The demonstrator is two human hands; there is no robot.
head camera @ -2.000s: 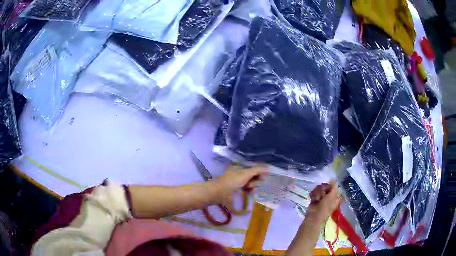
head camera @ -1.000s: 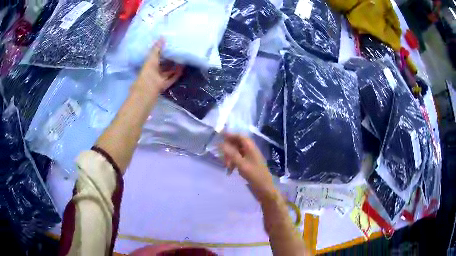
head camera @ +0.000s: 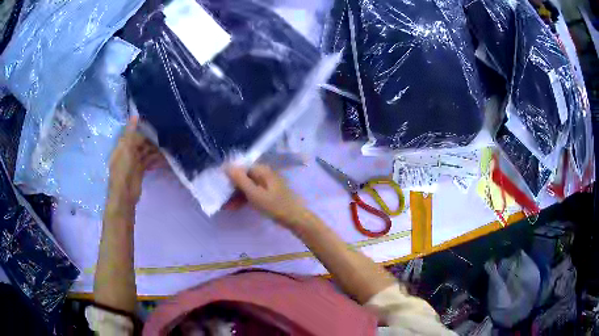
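A dark garment in a clear polybag (head camera: 217,98) lies tilted in front of me, with a white hang tag (head camera: 197,29) near its top and a pale flap at its lower edge. My left hand (head camera: 133,157) is at the bag's left edge, fingers at its side; whether they grip is partly hidden. My right hand (head camera: 259,190) holds the pale flap at the lower edge, thumb on top. Scissors (head camera: 360,190) with one red and one yellow loop lie on the table to the right of my right hand.
Light blue bagged garments (head camera: 66,98) lie at left. Dark bagged garments (head camera: 420,79) lie at right, some overlapping. Label sheets (head camera: 437,169) and a red-edged item (head camera: 512,187) lie near the right front edge. Orange tape (head camera: 421,222) crosses the table edge. Plastic bags (head camera: 515,289) litter the floor.
The light blue bag my left hand touched is no longer under it. Both hands are now at a dark bagged garment, which has come nearer. The scissors now show fully. The view has shifted.
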